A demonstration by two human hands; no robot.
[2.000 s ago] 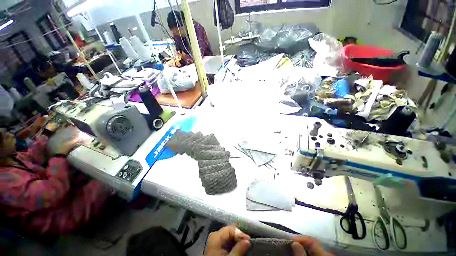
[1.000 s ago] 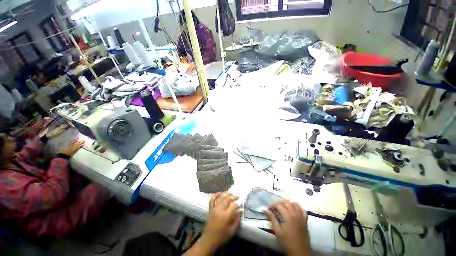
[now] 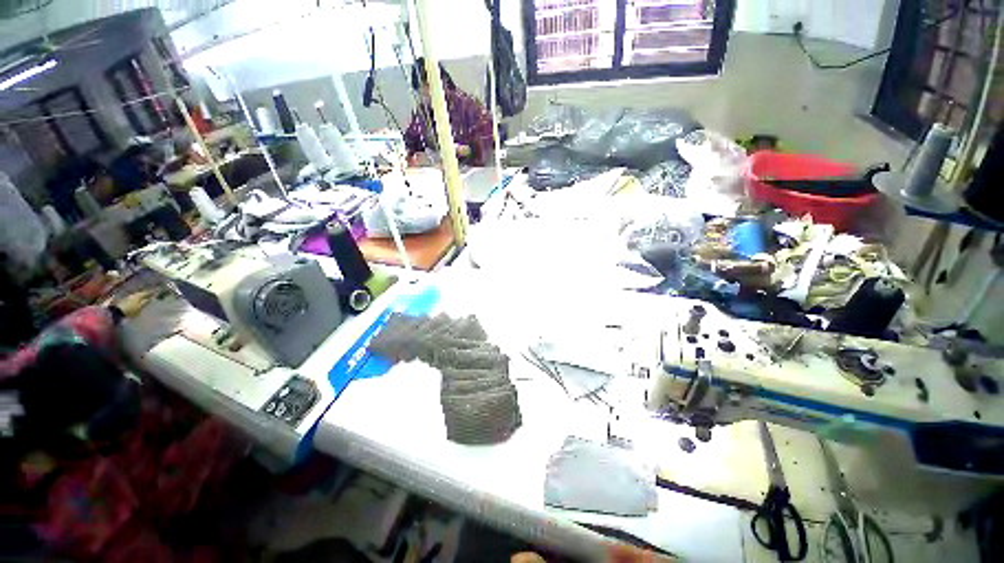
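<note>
A fanned, overlapping row of dark grey-brown turned pieces (image 3: pixel 480 398) lies on the white table (image 3: pixel 380 440). To its right a small pile of pale grey unturned pieces (image 3: pixel 600 477) lies near the table's front edge. At the bottom edge of the picture only small slivers of skin show: one fingertip, likely of my left hand (image 3: pixel 528 558), and a blurred patch, likely of my right hand (image 3: pixel 641 555). The rest of both hands is cut off, and what they hold is hidden.
Black-handled scissors (image 3: pixel 779 517) and pale-handled scissors (image 3: pixel 853 528) lie at the right sewing machine (image 3: pixel 815 379). A neighbouring machine (image 3: pixel 275 308) stands left, with a person's pink sleeve (image 3: pixel 66 330) beyond. Cloth scraps (image 3: pixel 815 258) and a red basin (image 3: pixel 809 185) are behind.
My hands have moved from the table down to the bottom edge, nearly out of view. The view has tilted upward. The neighbouring person has leaned down, with the dark head now low.
</note>
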